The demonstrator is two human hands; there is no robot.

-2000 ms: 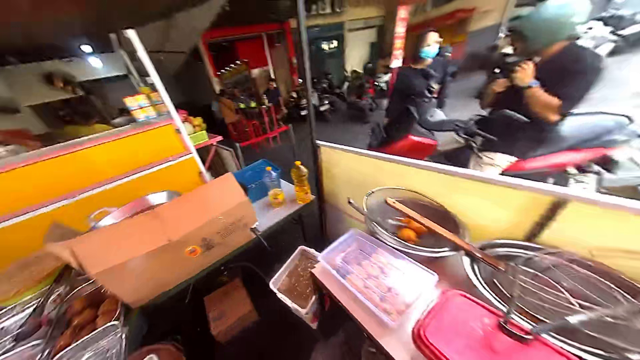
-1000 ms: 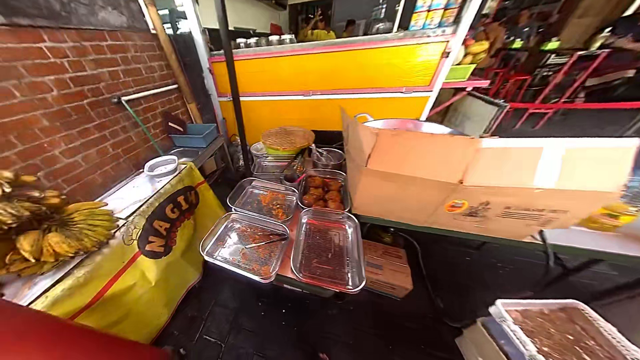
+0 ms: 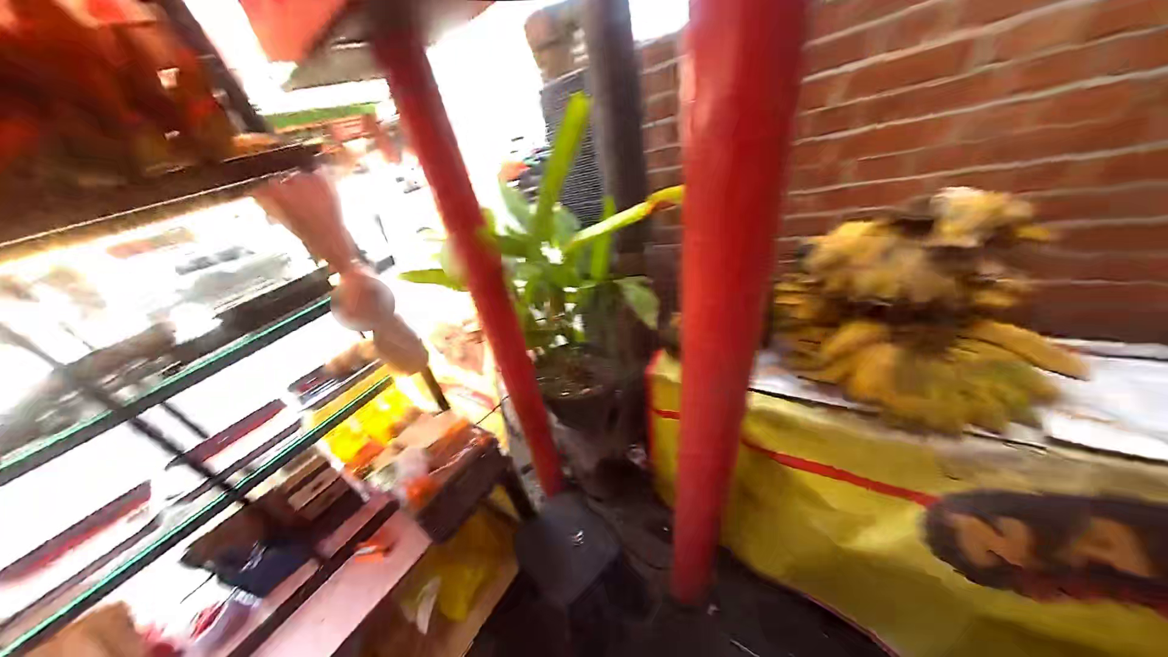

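Neither my left hand nor my right hand shows in the head view. A large heap of yellow bananas rests at the right on a table with a white top and a yellow cloth that bears writing. At the left, blurred glass shelves with green-lit edges stand over a counter that holds packets and small boxes. What the shelves hold is too blurred to tell.
A thick red pole stands upright in the centre, and a thinner red pole leans left of it. Between them is a potted green plant. Behind the bananas runs a brick wall. Dark floor lies below.
The view has swung far to the left, from the street and pans, past the glass trays and cardboard box, to the poles, plant and shelves. The bananas were at the left edge one second ago.
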